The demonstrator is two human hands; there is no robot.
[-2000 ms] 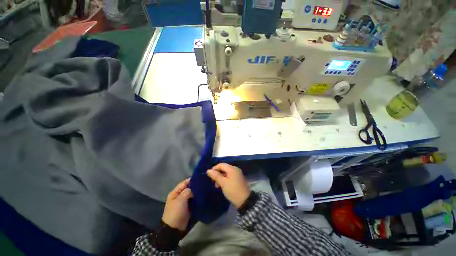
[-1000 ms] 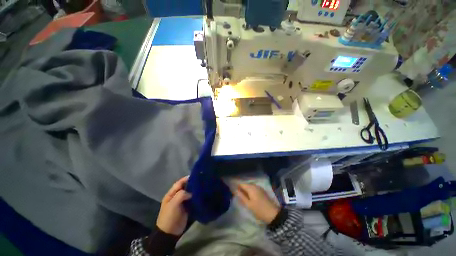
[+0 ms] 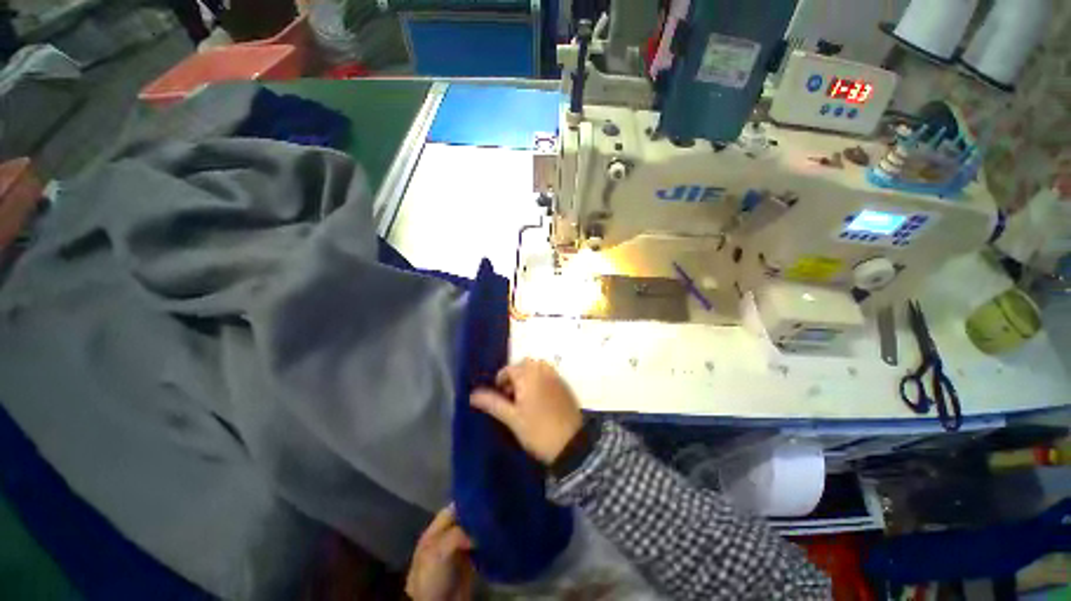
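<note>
A large grey fabric panel (image 3: 341,340) lies heaped over the left side and centre. A blue binding strip (image 3: 482,352) runs down its right edge and hangs in a wide fold at the table's front. My right hand (image 3: 531,411) grips the blue strip at the table's front edge, thumb on top. My left hand (image 3: 442,556) holds the blue strip lower down, at the bottom of the picture; its fingers are partly hidden by the fabric. The sewing machine (image 3: 669,188) stands behind, its lamp lit over the needle area. The strip's upper end lies left of the needle plate (image 3: 644,298).
Black shears (image 3: 930,378) and a flat grey strip (image 3: 888,336) lie on the white table's right part. A thin blue stick (image 3: 693,285) lies near the plate. A yellow-green cup (image 3: 1004,322) stands far right. A white roll (image 3: 789,479) is below the table. A salmon-coloured bin (image 3: 217,73) is at upper left.
My right hand has moved from the right, off the fabric, up and left onto the blue strip. My left hand has moved lower. The strip's upper part is turned and lies wider. The view has shifted.
</note>
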